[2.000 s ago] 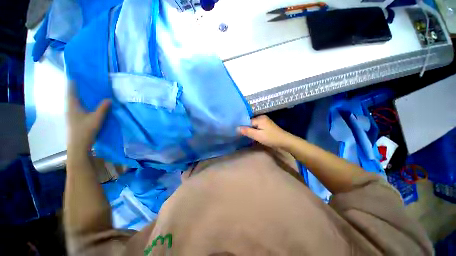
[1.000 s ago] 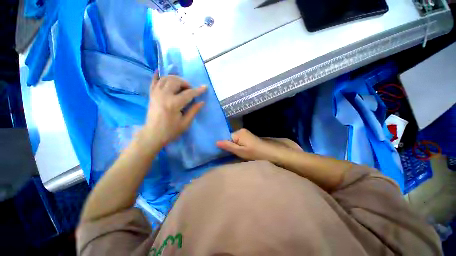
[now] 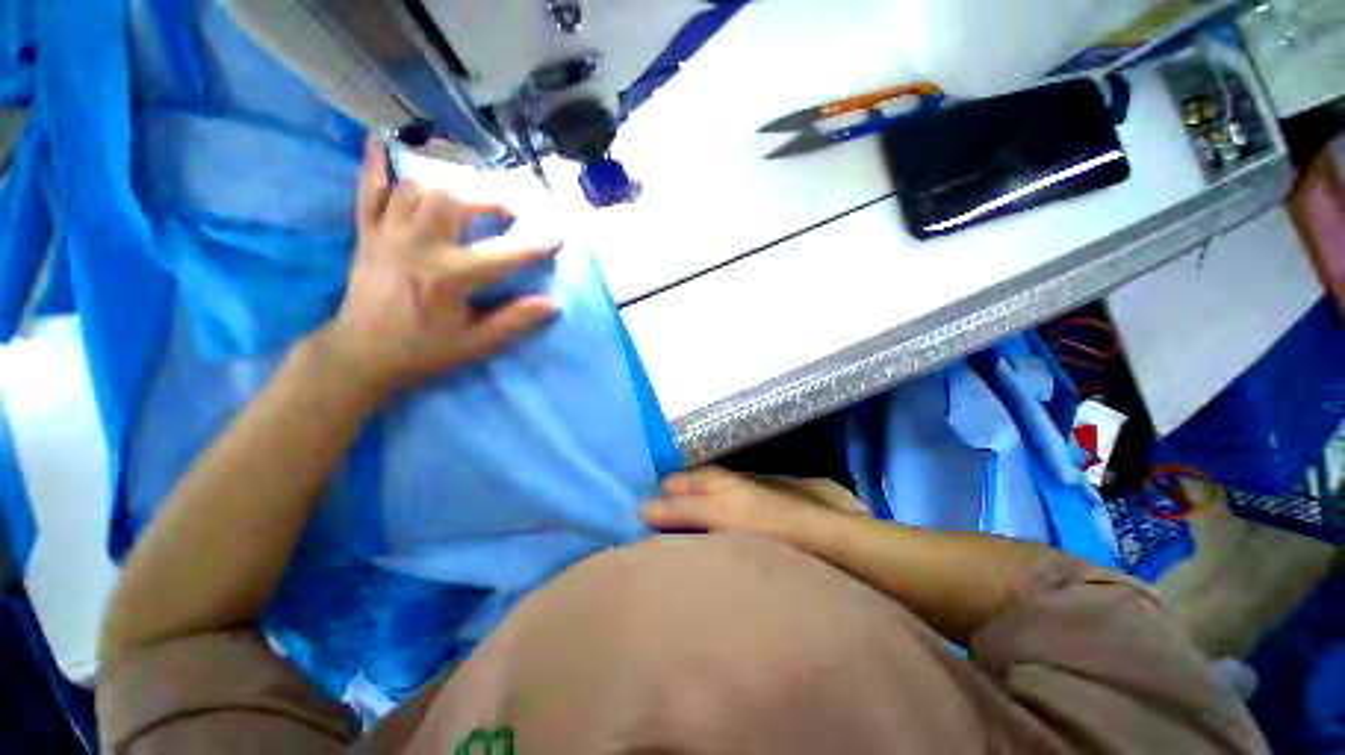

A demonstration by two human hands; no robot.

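A blue garment piece lies over the left part of the white table and hangs towards my lap. Its far end is under the white sewing machine, beside the presser foot and needle in bright light. My left hand rests on the cloth just in front of the needle, palm down with fingers spread. My right hand holds the panel's right edge near the table's front edge. A dark blue knob sits right of the needle.
Thread snips with orange handles lie behind a black phone. A parts tray is at the table's right end. A ruler strip runs along the front edge. Blue pieces lie below the table, near blue crates.
The view has shifted so more of the machine head shows. My left hand has moved from the cloth's left side onto the panel close to the needle. My right hand stays at the right edge.
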